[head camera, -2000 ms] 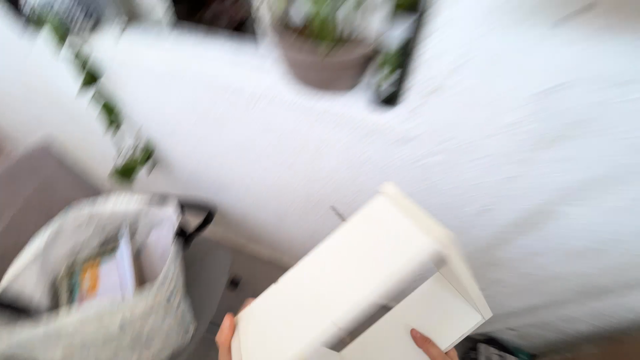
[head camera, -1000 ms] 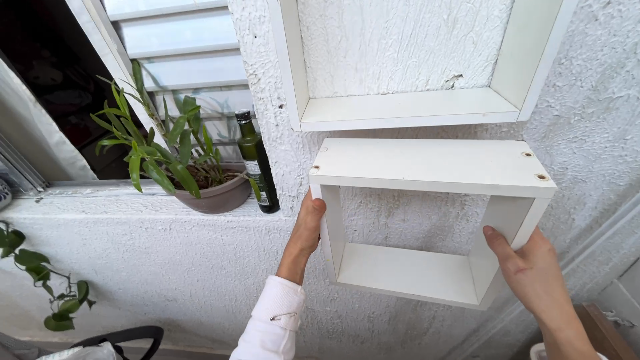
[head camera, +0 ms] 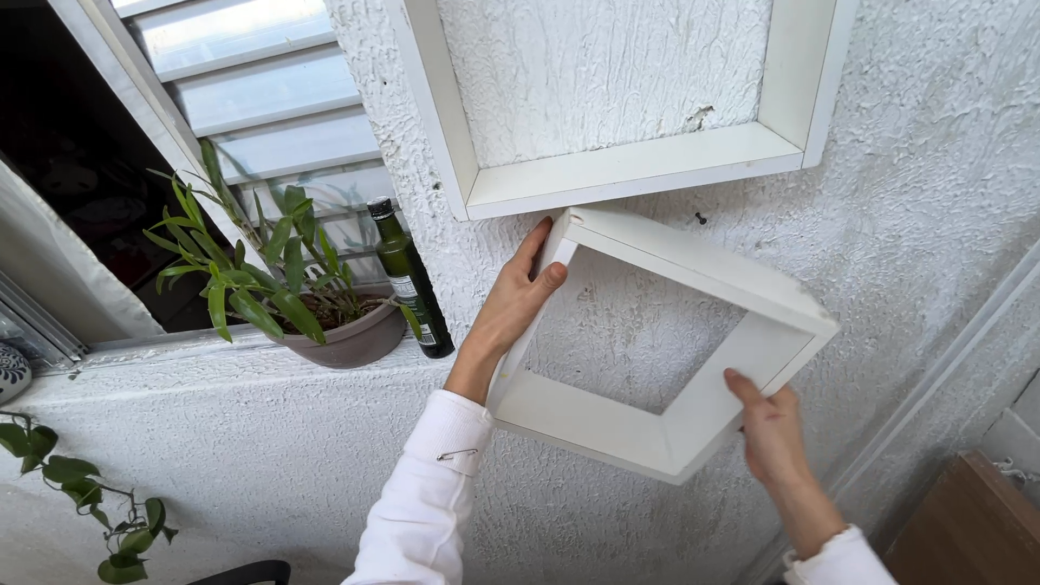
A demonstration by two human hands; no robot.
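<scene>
A white box-frame shelf (head camera: 593, 414), open in the middle, is held tilted against or close to the textured wall, its right side lower. My left hand (head camera: 516, 296) grips its upper left side, thumb at the front edge. My right hand (head camera: 768, 418) holds the lower right side, with the thumb on the inner face. Just above, a larger white frame shelf (head camera: 642, 171) is on the wall. Between the two, a screw or nail (head camera: 700, 218) sticks out of the wall. Whether the held frame touches the wall cannot be told.
On the window ledge at left stand a potted plant (head camera: 349, 337) and a green glass bottle (head camera: 410, 284). Behind them is a louvred window (head camera: 252, 89). A trailing vine (head camera: 81, 479) hangs lower left. A brown wooden piece (head camera: 967, 520) is at lower right.
The held frame has turned clockwise, from nearly level to tilted, both hands still on it. The screw or nail in the wall now shows above it. The view swung up from the bag seen earliest.
</scene>
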